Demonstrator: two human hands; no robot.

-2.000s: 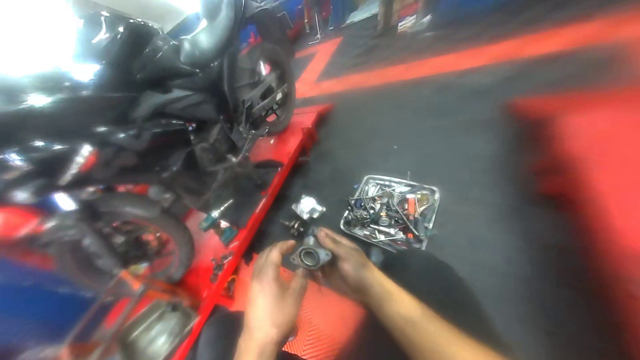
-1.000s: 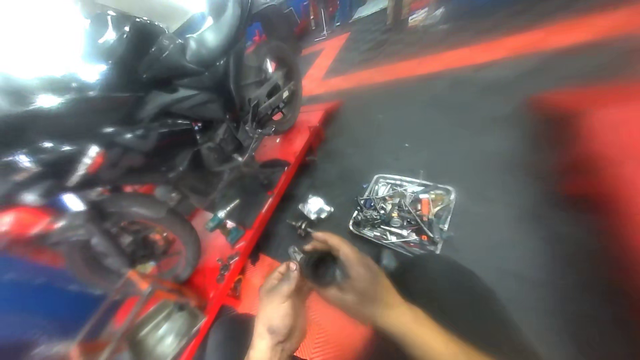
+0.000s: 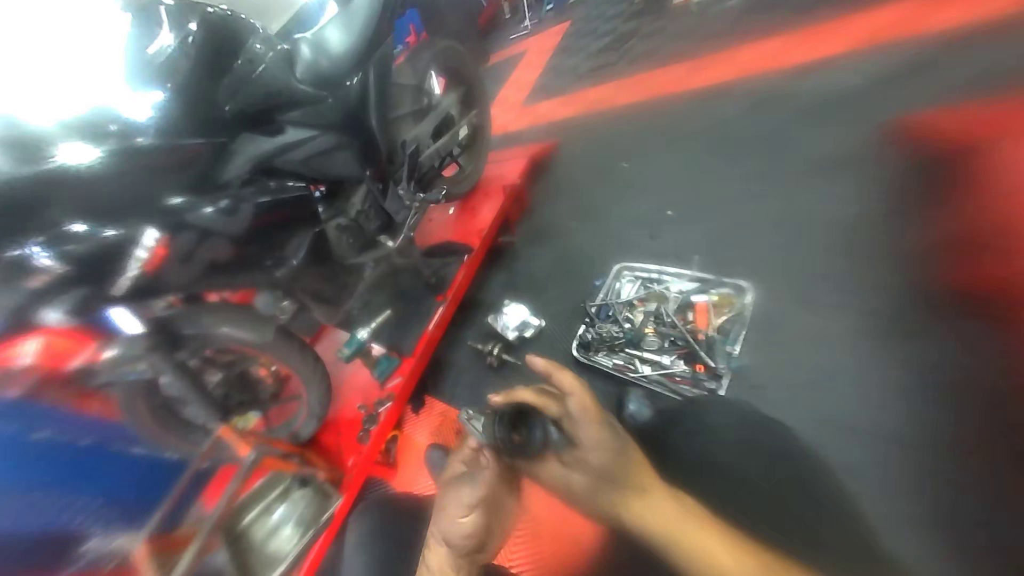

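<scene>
A small metal housing with a dark round opening (image 3: 522,432) is held between both hands, low in the middle of the head view. My right hand (image 3: 588,448) wraps around its right side, fingers over the top. My left hand (image 3: 474,500) grips its left edge, where a flange shows at the thumb. Just beyond the fingers, a small shaft-like metal part (image 3: 496,353) lies on the dark floor, and a shiny silver part (image 3: 516,321) lies behind it. Farther right stands a metal tray (image 3: 744,316) full of hand tools and loose parts.
Motorcycles with black bodywork (image 3: 272,88) stand on the left, on and beside a red lift platform (image 3: 432,336). A green power tool (image 3: 372,356) lies on the platform. A metal basin (image 3: 280,524) is at lower left. A blurred red object (image 3: 976,192) stands at right.
The housing has been turned: its flanged face pointed up at me two seconds ago, and now a dark round opening does. Both hands remain on it.
</scene>
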